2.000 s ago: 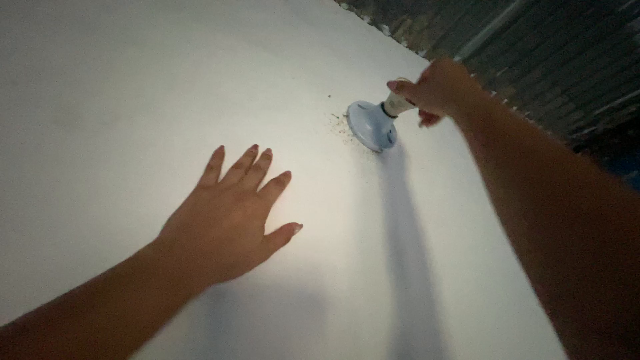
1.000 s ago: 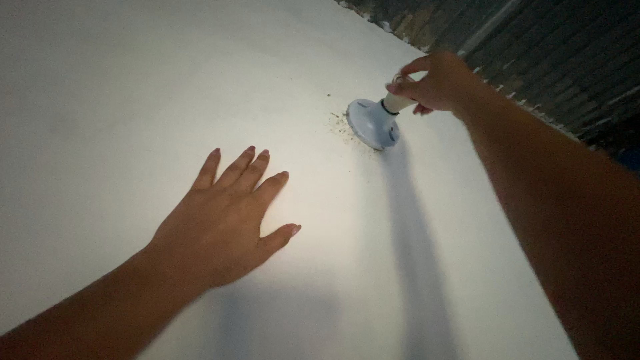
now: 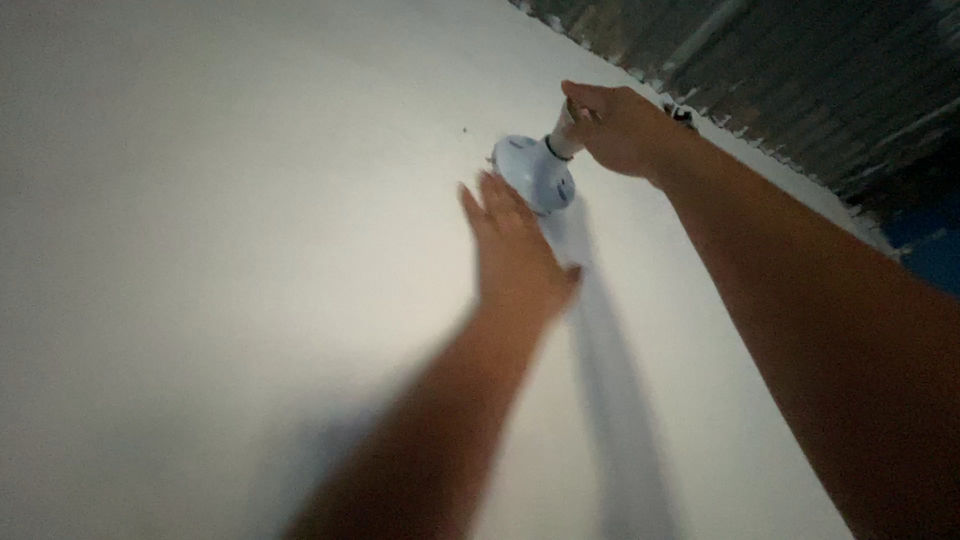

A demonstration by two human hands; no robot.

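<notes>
My right hand [image 3: 619,127] grips the pale base of a light bulb or similar lamp part, its fingers wrapped around the narrow end. Below it, a round light-blue lamp holder [image 3: 529,172] with dark slots lies against a white wall-like surface [image 3: 262,225]. My left hand [image 3: 521,244], blurred, has its fingers apart and its fingertips beside the lower left rim of the round holder. Whether those fingertips touch the rim, I cannot tell. The left hand holds nothing that shows.
Dark corrugated sheeting [image 3: 810,75] runs beyond the rough upper right edge of the white surface. Something blue [image 3: 934,247] shows at the far right. A long shadow falls below the round holder.
My left hand has moved right and up across the white surface to the round holder. It covers the area where crumbs showed before. My right hand remains at the pale base.
</notes>
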